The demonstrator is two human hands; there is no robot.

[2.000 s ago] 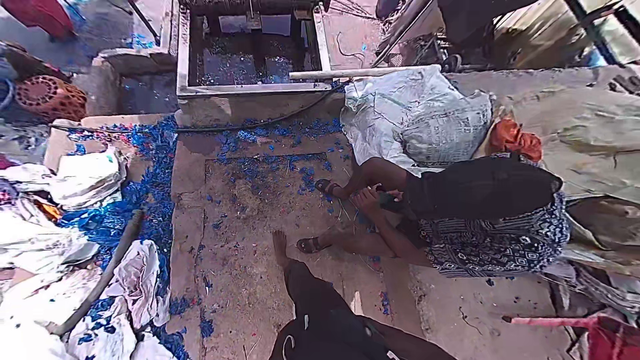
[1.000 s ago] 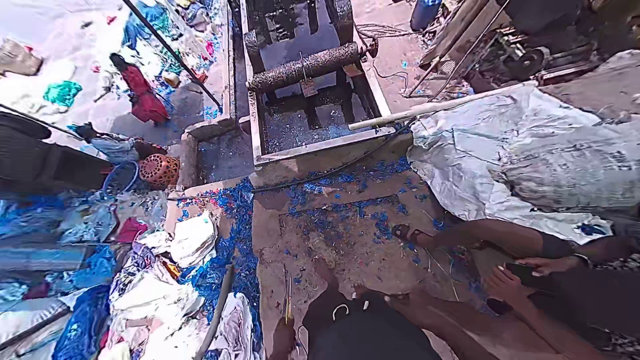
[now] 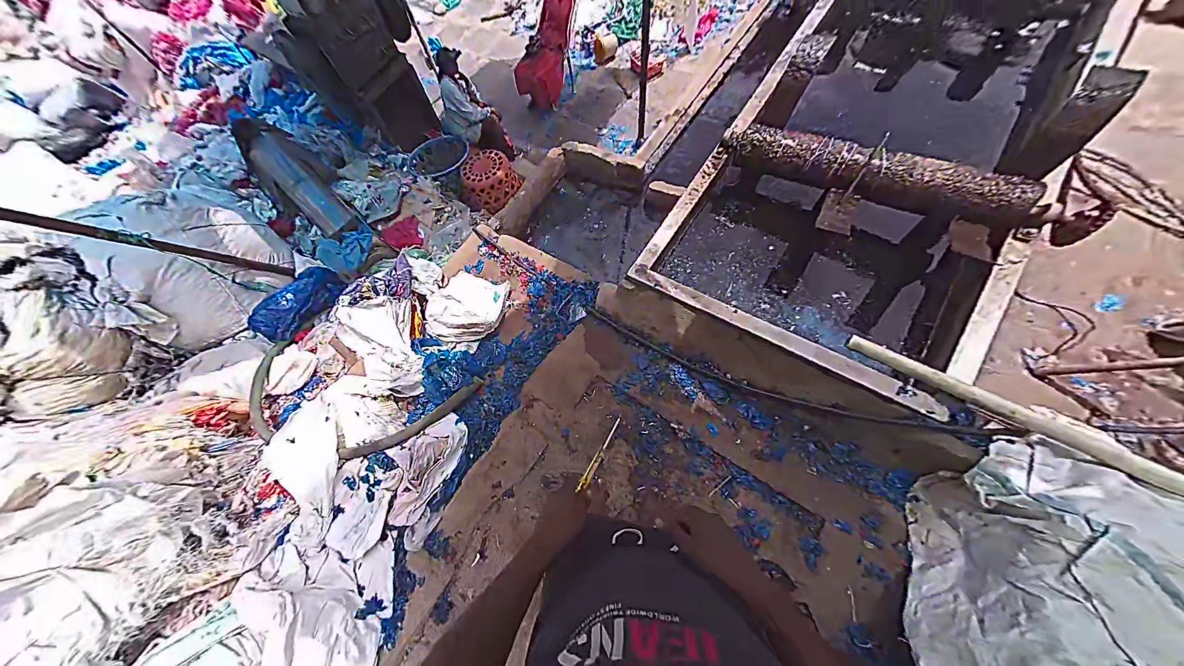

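My left hand (image 3: 566, 507) is at the lower middle, closed round the handle of a thin pointed tool with yellow on it (image 3: 599, 455); its kind is not clear. The tool points up and away over the brown floor. To the right of it, beside my dark printed shirt (image 3: 647, 601), is my right hand (image 3: 689, 529), dark and blurred, so its fingers cannot be made out. Blue plastic shreds (image 3: 712, 435) lie scattered on the floor in front of both hands.
A water tank with a concrete rim (image 3: 777, 338) and a bristly roller (image 3: 888, 176) stands ahead. White sacks (image 3: 305, 462) and a bent hose (image 3: 416, 425) lie left, a pale pole (image 3: 1017, 407) and white sheet (image 3: 1036, 555) right. A person (image 3: 462, 106) sits near an orange basket (image 3: 490, 178).
The view has swung left. The seated person on the right, seen earlier, is out of view. The thin tool in my left hand now stands further forward from my body.
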